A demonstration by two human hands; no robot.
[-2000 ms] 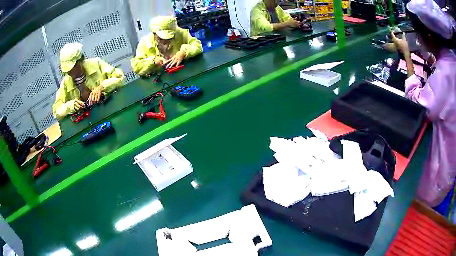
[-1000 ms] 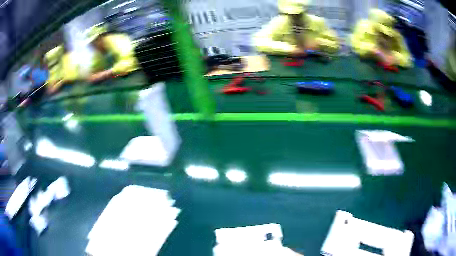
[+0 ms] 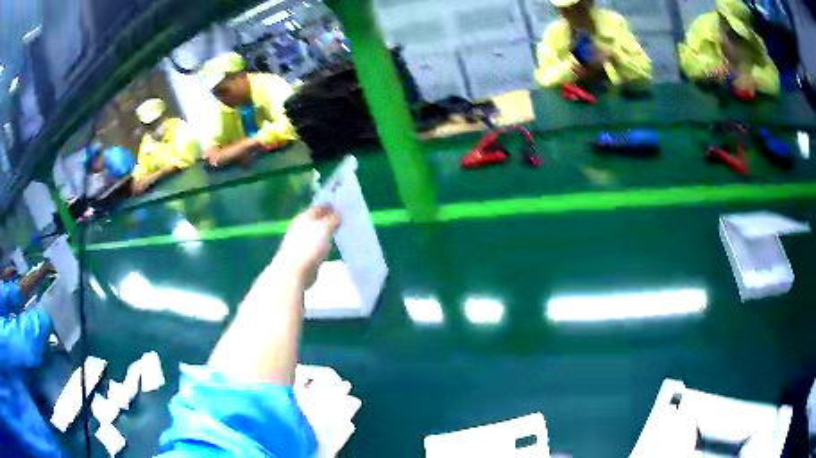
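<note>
My left hand (image 3: 313, 234), in a blue sleeve, reaches forward from the bottom edge. Its fingers close on the raised lid of an open white gift box (image 3: 369, 255), which stands on the green belt. My hand and forearm hide part of the box. A stack of flat white insert blanks (image 3: 329, 407) lies partly behind my sleeve. A folded white card insert (image 3: 716, 428) with a central slot lies at the bottom right. Another white card piece (image 3: 483, 440) is cut off by the bottom edge. My right hand is not visible.
Another open white box (image 3: 758, 259) stands at the right. Small white card pieces (image 3: 112, 402) lie at the left, near a person in blue (image 3: 27, 358). A green post (image 3: 394, 116) and rail (image 3: 537, 206) cross the view. Workers in yellow sit across the belt.
The view has swung left from the white heap and black trays, which are gone. My left hand has come in and taken hold of the box lid.
</note>
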